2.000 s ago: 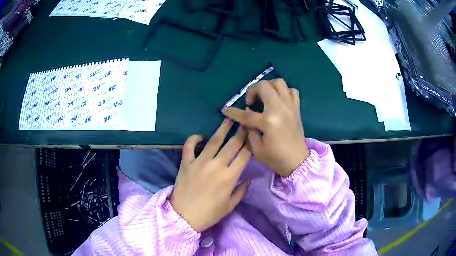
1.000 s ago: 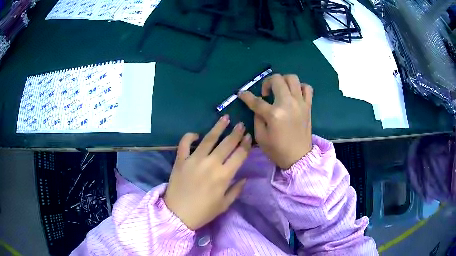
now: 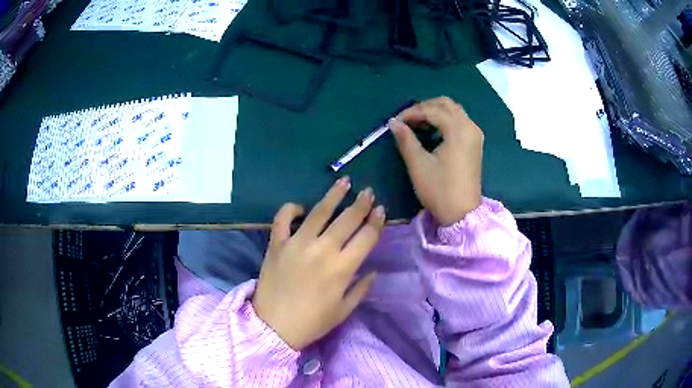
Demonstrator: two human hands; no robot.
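A narrow white adhesive strip with blue print (image 3: 363,148) lies slanted on the green mat, with a thin black edge showing beside it and past its upper right end. My right hand (image 3: 446,151) has its thumb and index finger at the strip's upper right end; the fingertips hide that end, and whether they grip or only press it is hard to tell. My left hand (image 3: 319,258) lies at the bench's front edge, fingers apart and empty, its fingertips just below the strip's lower left end.
A printed adhesive sheet (image 3: 114,151) lies at left, another (image 3: 163,14) farther back. Black frames (image 3: 303,76) lie at the back. Stacked frames (image 3: 523,38) rest on white paper (image 3: 546,114) at right, beside clear plastic (image 3: 645,83). A black basket (image 3: 76,303) is below the edge.
My right thumb and index finger have moved up and right along the strip, from its lower left end through its middle to its upper end. My left hand has drawn back slightly from the strip.
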